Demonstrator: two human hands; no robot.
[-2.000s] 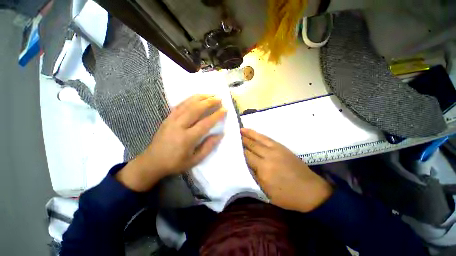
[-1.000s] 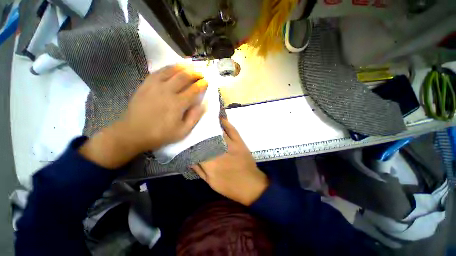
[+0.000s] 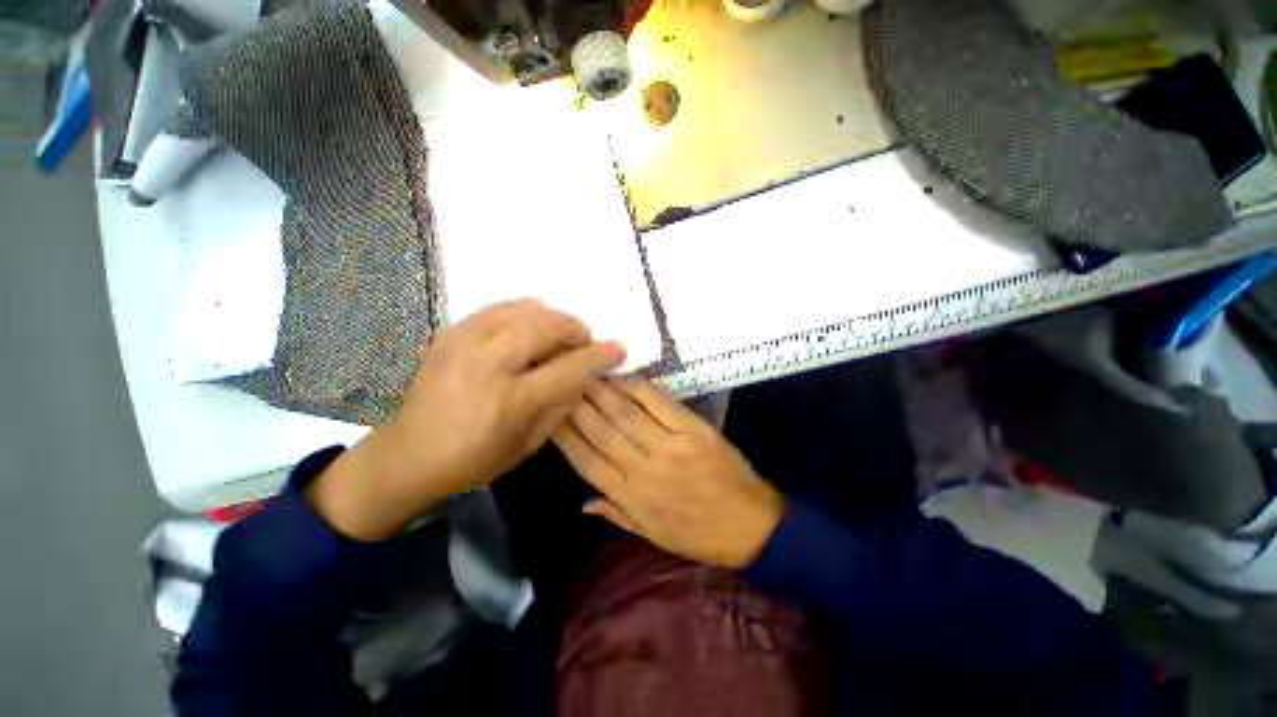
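Observation:
A white fabric piece (image 3: 539, 238) lies flat below the machine head, with a thin dark grey edge showing along its right side. A grey ribbed panel (image 3: 350, 238) lies along its left side. My left hand (image 3: 490, 392) has its thumb and fingertips together on the white piece's lower end. My right hand (image 3: 672, 469) meets it there, fingers together at the fabric's lower edge by the table front. The fingertips' exact grip is partly hidden. The presser foot and needle are not clearly visible.
A curved grey piece (image 3: 1043, 140) lies right of the tan bed (image 3: 756, 112). A measuring tape (image 3: 840, 336) runs along the front edge. A black rectangle (image 3: 1197, 119) and a yellow item (image 3: 1113, 56) lie at right. Cut pieces (image 3: 1134, 420) are heaped below the table.
Both hands have moved toward the table's front edge, away from the machine head. The white piece now lies flatter, and its folded-up grey lower end no longer shows. The view has shifted too.

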